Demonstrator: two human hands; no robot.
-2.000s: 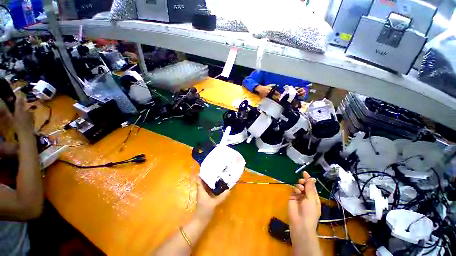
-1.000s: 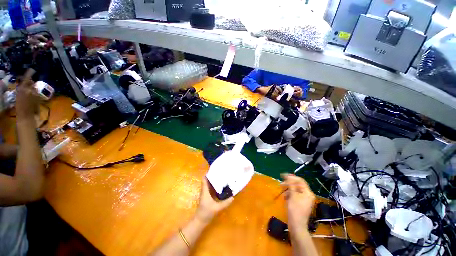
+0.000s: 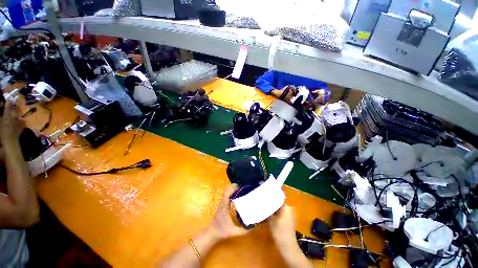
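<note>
A white camera housing point(image 3: 259, 200) with a black round camera head point(image 3: 245, 170) and a white antenna point(image 3: 284, 173) is held above the orange bench in front of me. My left hand point(image 3: 226, 215) grips it from the left and below. My right hand point(image 3: 283, 222) is at its lower right side, partly hidden behind the housing. The right fingertips are blurred, so I cannot tell whether they hold anything.
A row of white-and-black camera units point(image 3: 281, 137) stands on the green strip point(image 3: 181, 137). White covers and black cables point(image 3: 427, 233) are heaped at right, black modules point(image 3: 321, 229) lie before them. A black cord point(image 3: 123, 169) lies left. A co-worker's arm point(image 3: 15, 172) is at left, another person's blue sleeve point(image 3: 272, 82) opposite.
The housing has turned, so its black camera head now shows at the upper left and the antenna points up right. My right hand has moved left to the housing. The co-worker's arm at left has shifted.
</note>
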